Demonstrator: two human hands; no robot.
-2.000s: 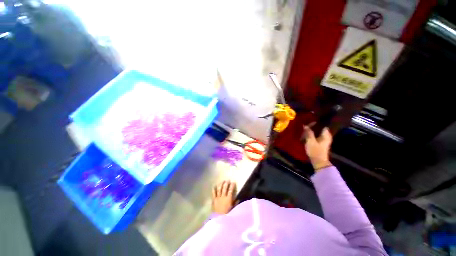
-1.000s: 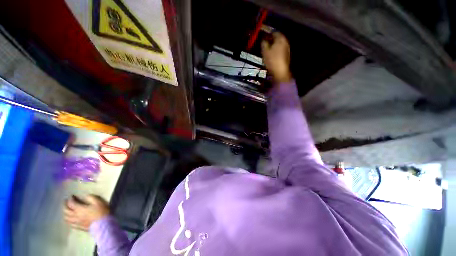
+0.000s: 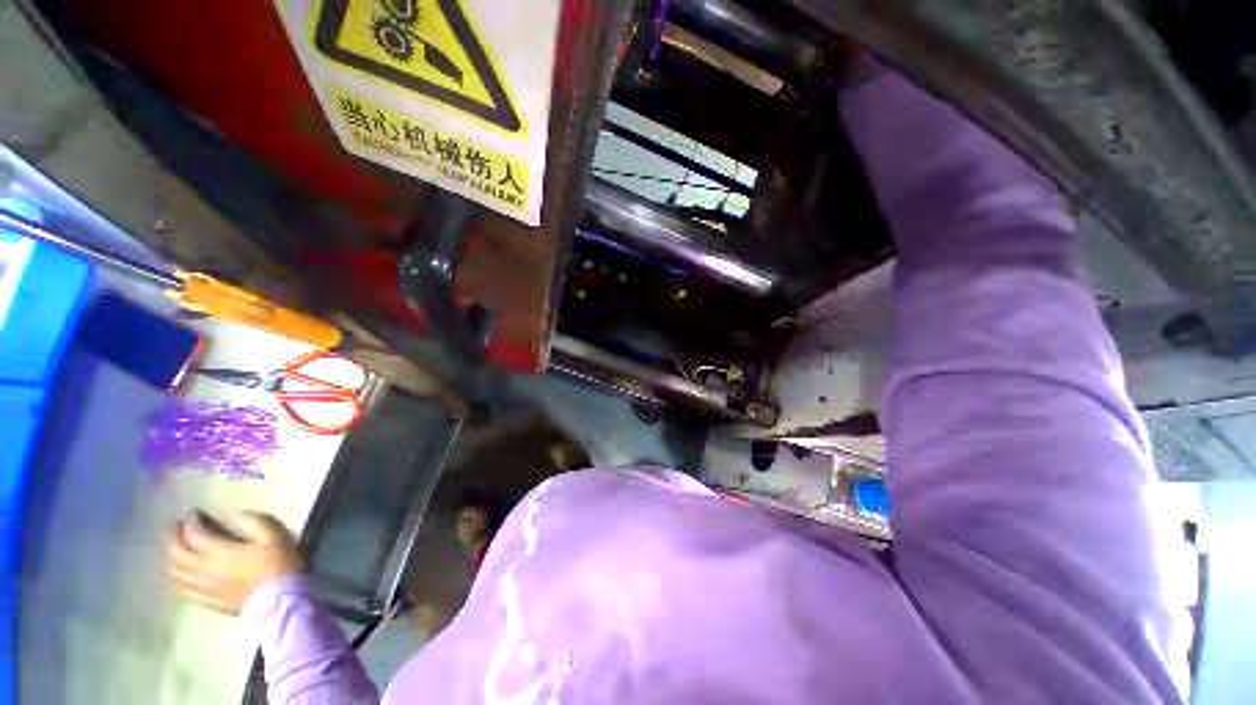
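The right sleeve (image 3: 985,303) reaches up into the dark mould area (image 3: 661,289), past shiny tie bars (image 3: 675,237). My right hand is hidden inside, so what it holds cannot be seen. My left hand (image 3: 232,558) rests on the pale table (image 3: 117,551) at the lower left, with nothing visible in it. A spiky pile of purple runners (image 3: 210,438) lies just above my left hand. Scissors with red-orange handles (image 3: 322,391) lie beside the pile.
The red safety door (image 3: 207,103) with its warning label (image 3: 427,117) and black handle (image 3: 438,262) is at upper left. A yellow-handled tool (image 3: 259,307), a dark phone-like rectangle (image 3: 135,339) and a blue bin's edge (image 3: 42,324) are at left. A grey machine beam (image 3: 1047,124) crosses upper right.
My right arm has reached deeper into the machine; my right hand and the red tool-like object beside it have gone from view. My left hand stays on the table.
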